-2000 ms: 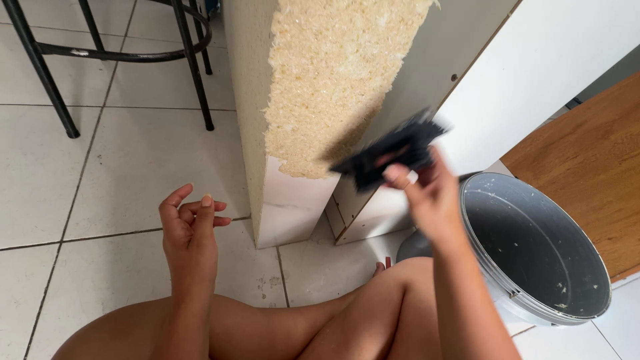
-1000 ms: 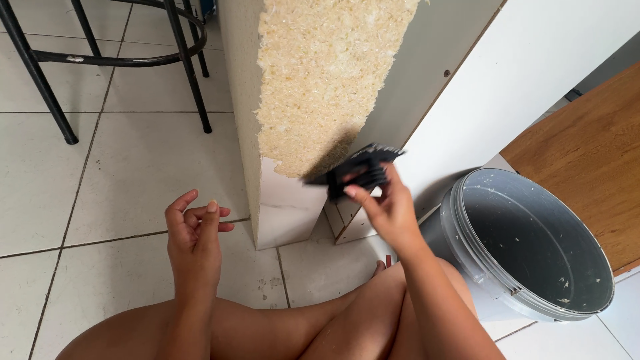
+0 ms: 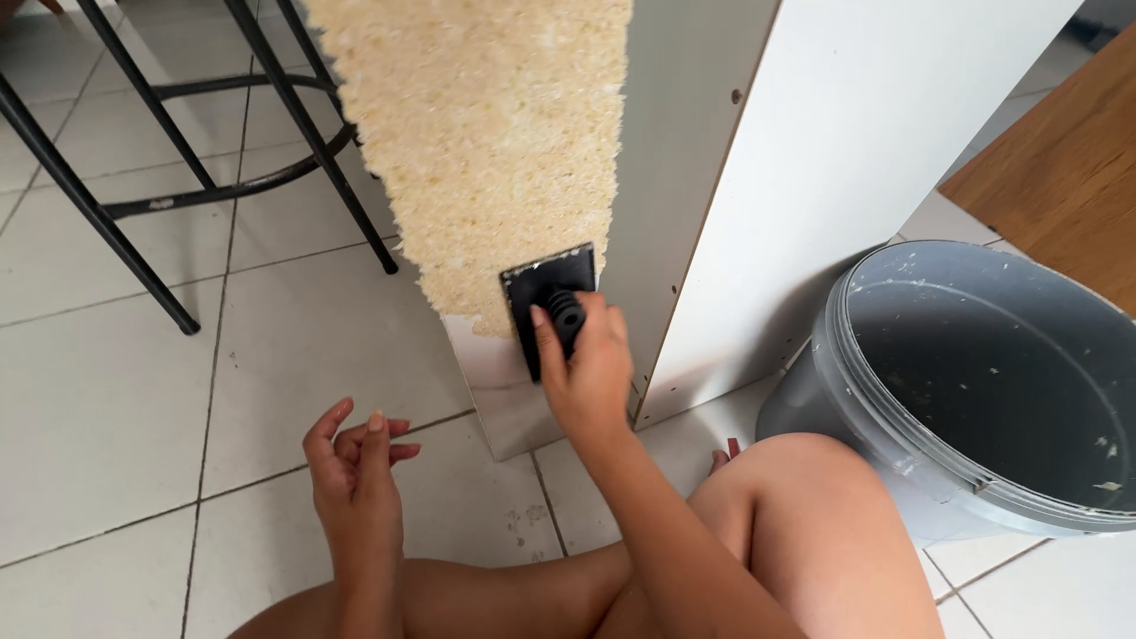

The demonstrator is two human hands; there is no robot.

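My right hand (image 3: 590,359) grips the ribbed handle of a black plastering float (image 3: 552,284). The float's flat plate lies against the lower right part of a beige, flaky coating (image 3: 497,169) on the narrow face of a wall end. Below the coating's ragged lower edge shows a smooth white base tile (image 3: 510,408). My left hand (image 3: 359,453) is held over the floor, left of the wall's foot, with its fingers loosely curled and nothing in it.
A grey plastic bucket (image 3: 825,382) with flecks inside stands at the right, beside my bent knee. A white panel (image 3: 799,177) adjoins the wall. Black stool legs (image 3: 98,217) stand at the left on the tiled floor (image 3: 106,426). A wooden surface (image 3: 1065,160) is at the far right.
The float, which was tilted off at the coating's right edge, now lies flatter against the coating's lower part. My left hand keeps its loose curl. The view has shifted somewhat.
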